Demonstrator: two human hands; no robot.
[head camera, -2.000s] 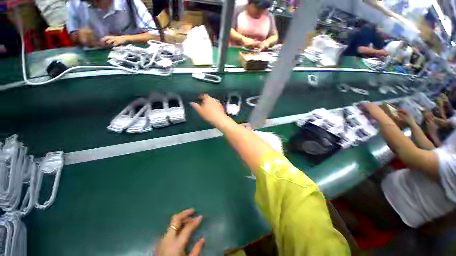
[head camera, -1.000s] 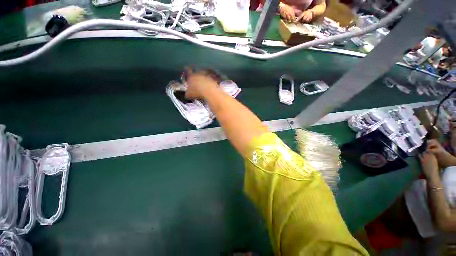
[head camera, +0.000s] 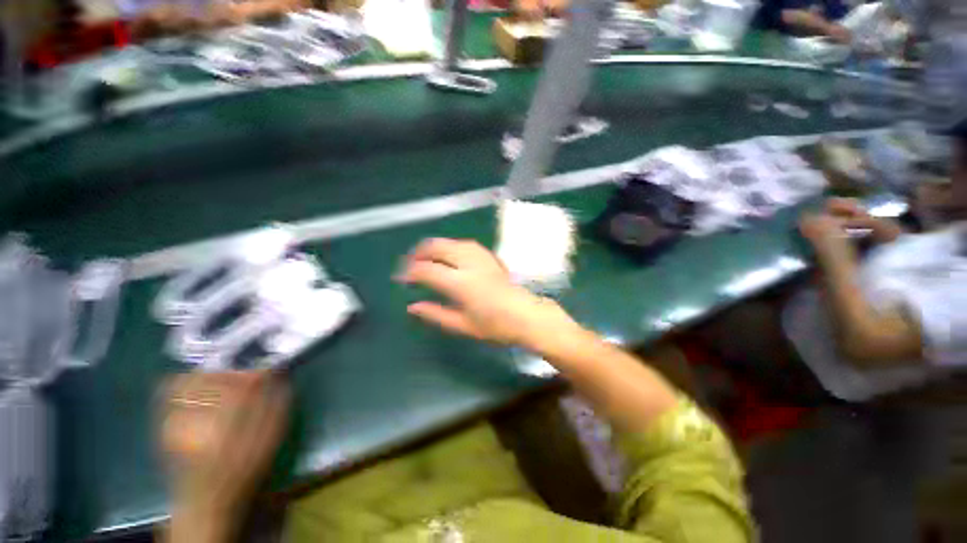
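Observation:
A blurred group of white oval loop frames (head camera: 260, 302) lies on the near green surface, left of centre. My left hand (head camera: 223, 424) is at the near edge of this group; it is blurred, and whether its fingers grip a frame cannot be told. My right hand (head camera: 467, 292) is over the green surface to the right of the group, fingers apart, holding nothing visible. The bright white squarish pin pile (head camera: 535, 244) is just beyond and to the right of my right hand, near the foot of the slanted metal post (head camera: 551, 106).
More white frames (head camera: 32, 318) stand stacked at far left. A black fan-like unit (head camera: 645, 215) is right of the pin pile, with white parts (head camera: 742, 180) beyond it. A neighbour's hands and arm (head camera: 864, 286) are at right. A pale strip (head camera: 392, 223) divides the green surface.
The white frames from beyond the pale strip now lie on the near side. My right hand has come back from them and is empty. My left hand has come into view beside them.

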